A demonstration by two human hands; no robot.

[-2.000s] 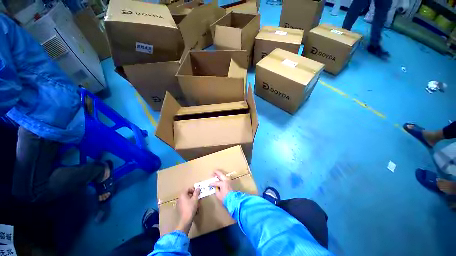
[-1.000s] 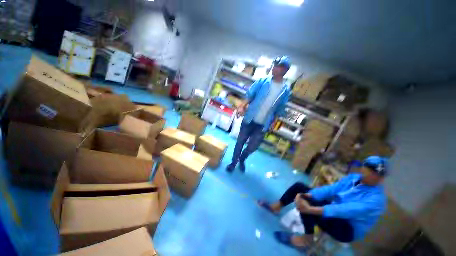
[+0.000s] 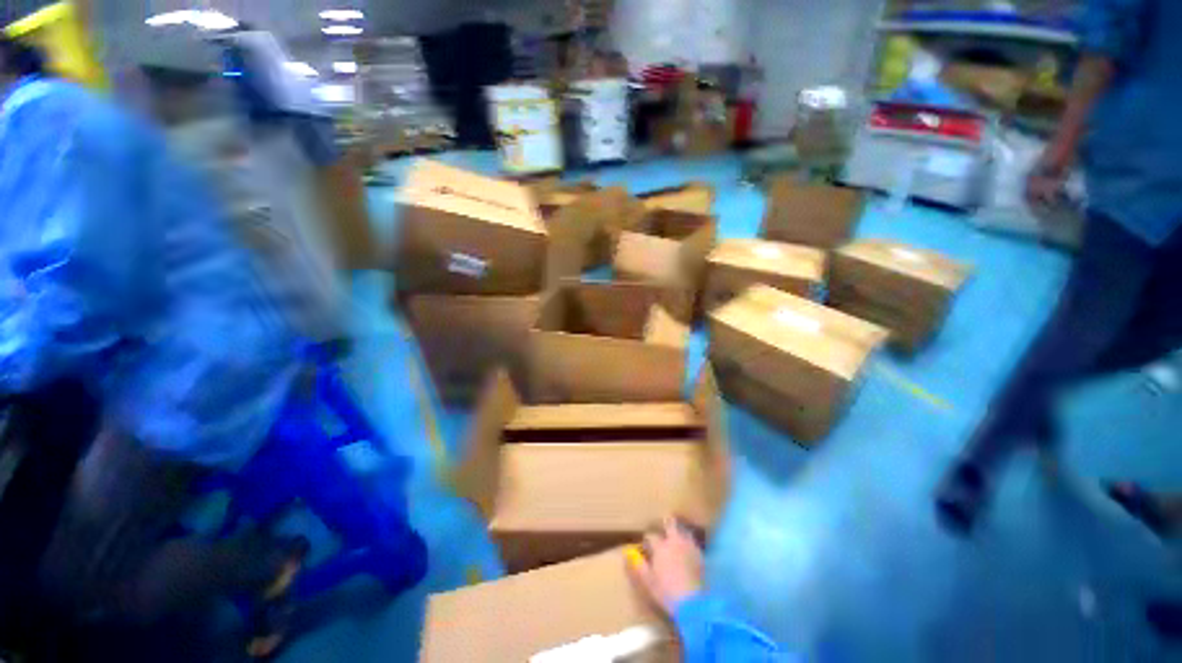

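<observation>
A closed brown shipping carton [image 3: 519, 609] stands at the bottom centre, cut off by the lower edge, with a blurred white label [image 3: 599, 644] on its top. My right hand [image 3: 670, 565] rests on the carton's far right corner, with a small orange-yellow item [image 3: 635, 556] at its fingers. Whether the fingers grip the carton is blurred. My left hand is out of the picture. Just beyond stands another carton [image 3: 596, 486] with its side flaps raised.
Open cartons [image 3: 609, 369] and closed cartons [image 3: 791, 363] stand on the blue floor ahead. A seated person in a blue smock [image 3: 156, 285] is at left on a blue stool [image 3: 344, 479]. A person [image 3: 1102, 246] stands at right. Shelves [image 3: 966, 39] are behind.
The view swung up and right, then back left. The standing person is now much nearer at the right. Two seconds ago both my hands were at the label; now only the right shows, at the carton's corner.
</observation>
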